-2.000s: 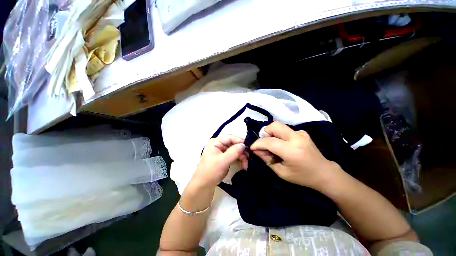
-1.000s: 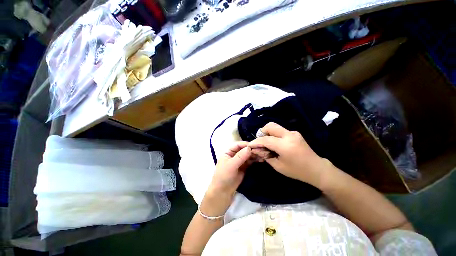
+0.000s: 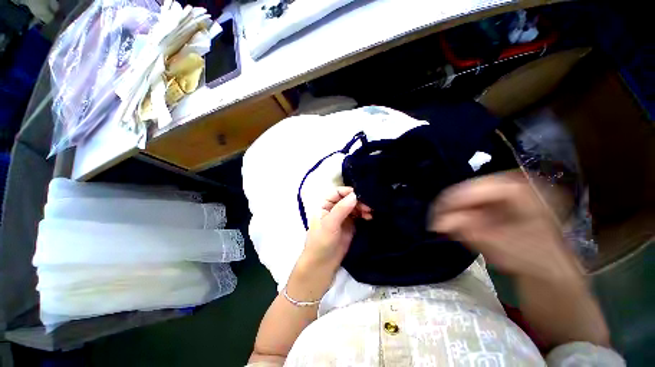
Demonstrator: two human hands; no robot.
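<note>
The black garment part lies bunched on my lap over the white garment. A narrow black strap curves across the white cloth. My left hand pinches the edge of the black garment part between thumb and fingers. My right hand is off to the right above the black cloth, blurred, with its fingertips drawn together. I cannot tell whether it holds a needle or thread; neither shows clearly.
White lace-trimmed garments lie over the bin edge at left. The white table above holds fabric scraps, a phone, plastic bags and a white pad. A cardboard box stands at right.
My right hand has moved away from my left hand to the right. My left hand stays at the black cloth. The view has shifted, and the black garment part lies differently than in the oldest frame.
</note>
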